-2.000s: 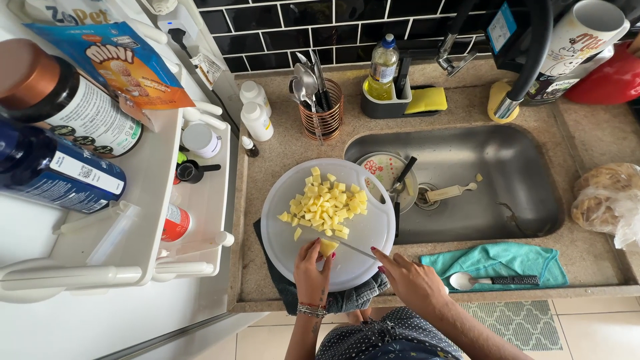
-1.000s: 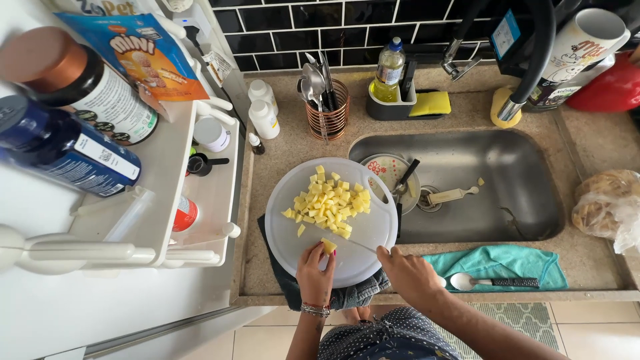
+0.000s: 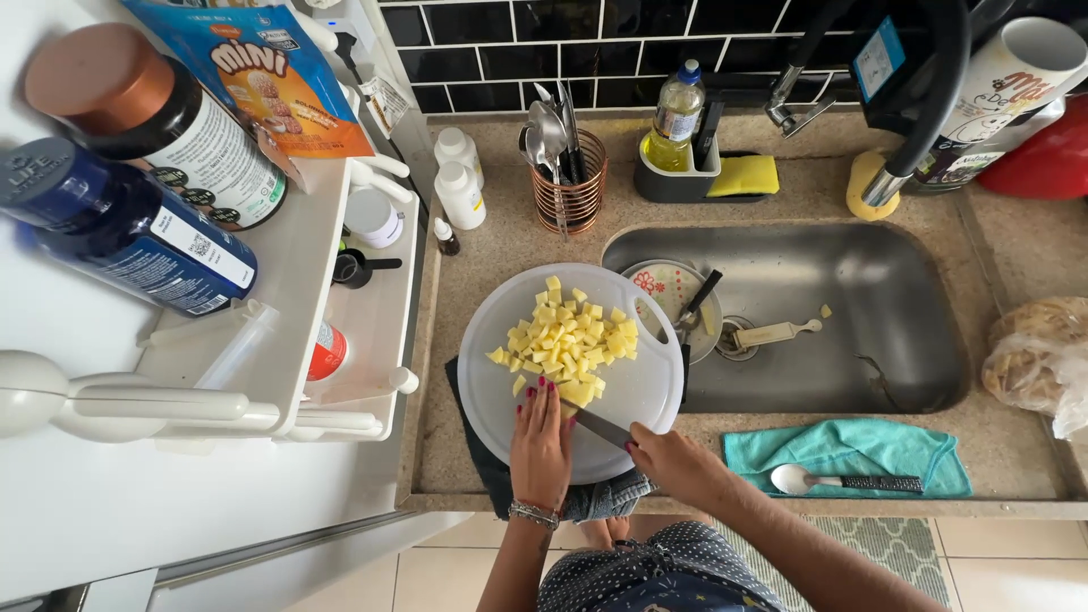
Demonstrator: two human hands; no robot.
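Note:
A round white plastic cutting board (image 3: pixel 493 314) lies on the counter, with a heap of diced pale yellow pieces (image 3: pixel 565 336), apparently potato, on it. My right hand (image 3: pixel 680 463) grips a kitchen knife (image 3: pixel 603 427), whose blade points left over the board. Its tip reaches a larger yellow piece (image 3: pixel 578 393) at the near edge of the heap. My left hand (image 3: pixel 542 433) is laid flat on the board with fingers extended, its fingertips beside that piece and the blade. Whether the left fingers grip anything is hidden.
Right of the board, the steel sink (image 3: pixel 850 323) holds plates (image 3: pixel 667 293) and a peeler (image 3: pixel 778 333). A spoon (image 3: pixel 795 478) rests on a teal cloth (image 3: pixel 850 446). Behind stand a copper wire cutlery holder (image 3: pixel 586 187) and white bottles (image 3: pixel 459 195). Open door shelves (image 3: pixel 327 280) stand at the left.
My left hand has gone from holding a piece with bent fingers to lying extended on the board. The knife has moved left and toward the heap, its tip now at the larger piece.

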